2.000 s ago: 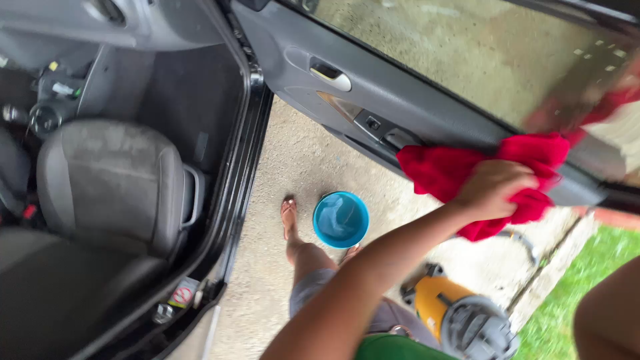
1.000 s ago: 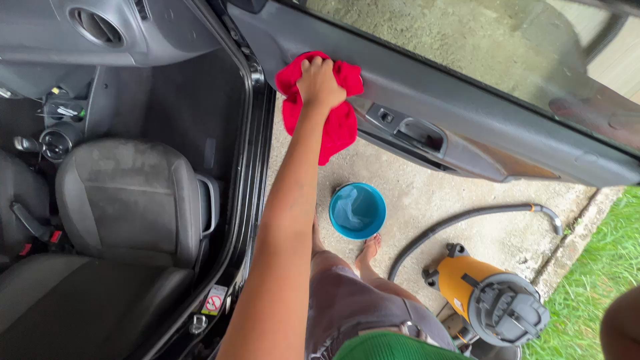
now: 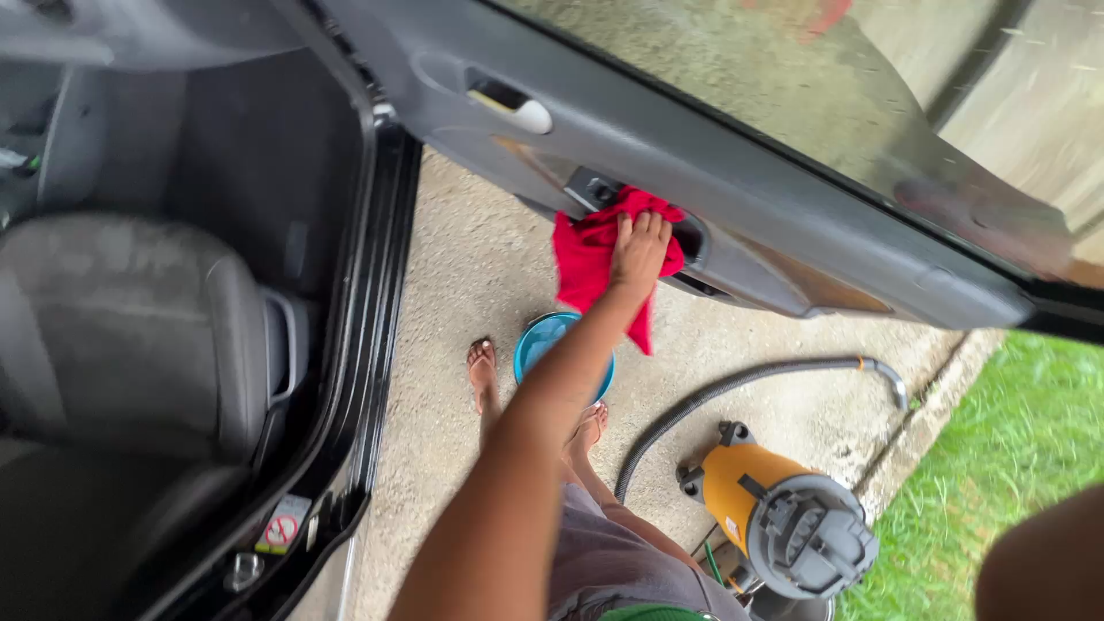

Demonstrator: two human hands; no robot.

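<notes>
My left hand [image 3: 640, 248] grips a bunched red cloth [image 3: 591, 259], with the fingers bent over its upper part. Hand and cloth lie against the inner panel of an open car door [image 3: 733, 190], at the door pull and just beside the window switch panel [image 3: 595, 188]. One corner of the cloth hangs down free. The chrome inner door handle [image 3: 530, 116] is farther up the panel, toward the hinge side. A blurred part of my other arm shows at the lower right edge, but my right hand is out of frame.
A blue bucket [image 3: 528, 338] holding liquid stands on the concrete by my feet, partly behind my forearm. A yellow and grey vacuum cleaner [image 3: 759, 496] and its hose [image 3: 690, 401] lie right of it. The car seat [image 3: 129, 336] and door sill are left; grass borders the concrete.
My left hand and the red cloth have gone from the panel's far end near the window edge to its hinge end, then back to the door pull. The cloth has stayed in my hand.
</notes>
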